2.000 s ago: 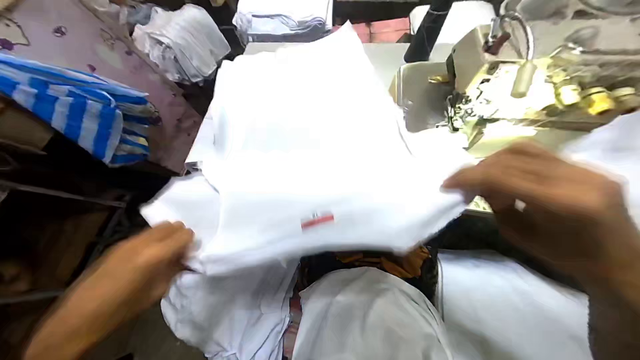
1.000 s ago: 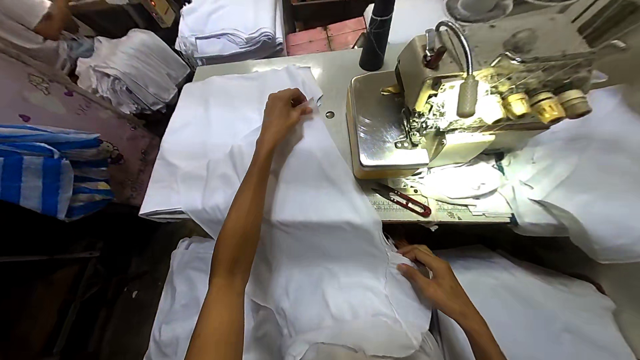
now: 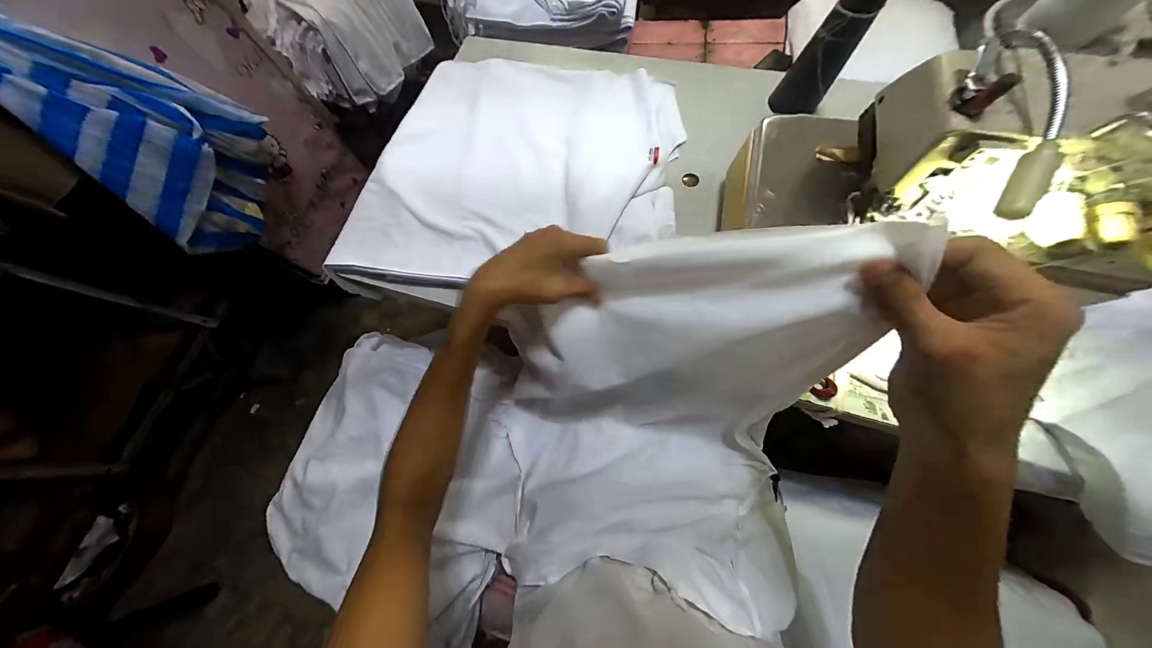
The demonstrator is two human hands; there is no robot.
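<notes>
A white knit garment [image 3: 711,342] is stretched between my hands over my lap. My right hand [image 3: 972,315] pinches its upper right corner between thumb and fingers, in front of the sewing machine. At its upper left edge is my left hand [image 3: 540,270], blurred, with the fingertips at the cloth; whether they grip it is unclear. Beyond my left hand, a stack of folded white garments [image 3: 504,162] lies on the table, with a small red and white label near its right side. The lower part of the held garment drapes across my lap.
An overlock sewing machine [image 3: 936,135] with a lit lamp stands at the right of the table [image 3: 711,99]. A black post [image 3: 823,54] rises behind it. More white cloth [image 3: 351,468] hangs at lower left, and blue-striped cloth [image 3: 135,135] is at far left.
The labelled white garment, earlier held up in both hands, now lies on the stack. Since a second ago, my right hand has risen from the lap with another garment's corner, and my left has left the stack.
</notes>
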